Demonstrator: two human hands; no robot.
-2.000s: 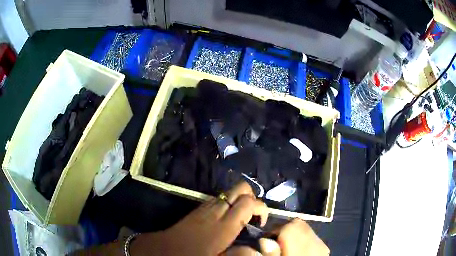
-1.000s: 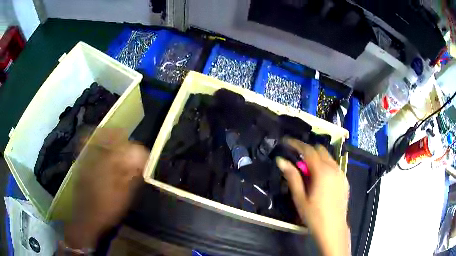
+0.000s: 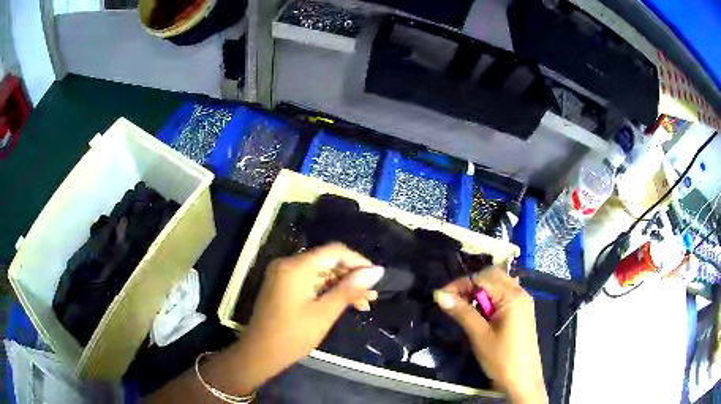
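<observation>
A cream bin (image 3: 257, 248) heaped with black moulded parts (image 3: 336, 217) stands in front of me. My left hand (image 3: 296, 304) is over its left half, thumb and fingers bent close together; a grey-looking part shows beside the fingertips, but I cannot tell whether they grip it. My right hand (image 3: 506, 331) is over the bin's right side, closed on a small pink-handled trimming knife (image 3: 484, 301). The knife's blade is hard to make out. No part is clearly seen in my right fingertips.
A second cream bin (image 3: 146, 292) with black parts stands at left. A crumpled white bundle (image 3: 178, 312) lies between the bins. Blue screw trays (image 3: 344, 167) line the back. At right are a clear bottle (image 3: 581, 193), a red can (image 3: 636, 264) and a black cord. Printed sheet at lower left.
My hands were together at the large bin's front edge, then apart, the left near the second bin. The left has now moved right over the large bin. The view has tilted up.
</observation>
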